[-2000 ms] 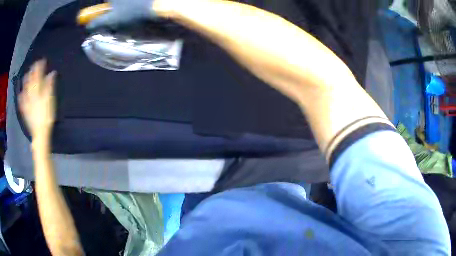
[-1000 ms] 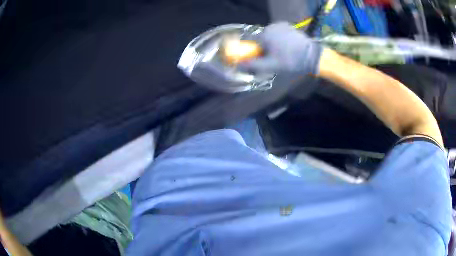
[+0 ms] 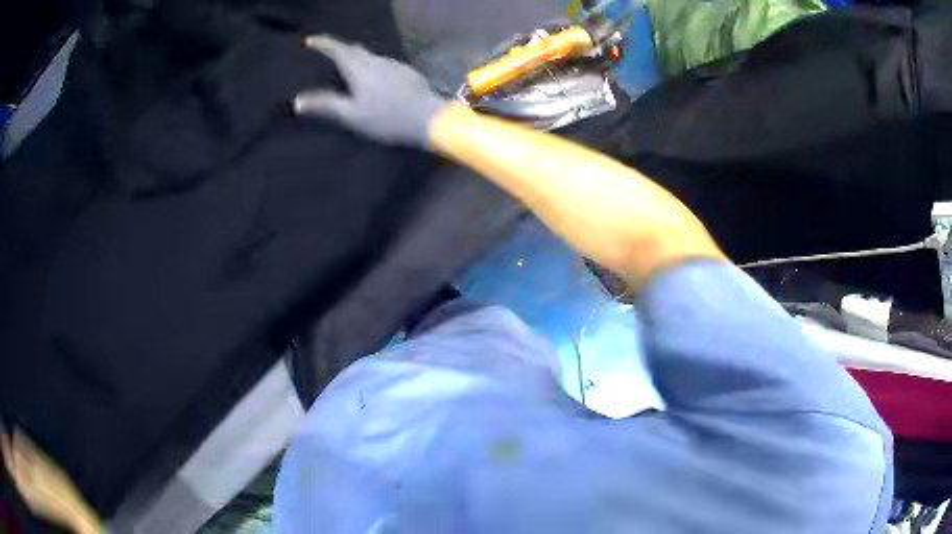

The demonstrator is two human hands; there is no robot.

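Observation:
The dark jacket [image 3: 198, 250] lies spread over the pressing table, its front edge running diagonally. My right hand [image 3: 381, 99], in a grey glove, is over the upper part of the jacket with thumb and fingers apart, holding nothing. The steam iron [image 3: 543, 78], silver with an orange handle, stands just right of my right hand, released. At the lower left edge only a blurred part of my left arm or hand [image 3: 42, 480] shows; its fingers cannot be made out.
The table's light grey edge [image 3: 235, 428] shows at lower left. More dark garments [image 3: 804, 115] lie at right. Green cloth [image 3: 720, 31] is at the top right. A thin cord [image 3: 835, 253], a white object [image 3: 866, 316] and dark red cloth [image 3: 903, 402] are at the right.
My right hand has carried the iron from the jacket to the right, let it go and moved back left over the jacket. The view has turned to the right.

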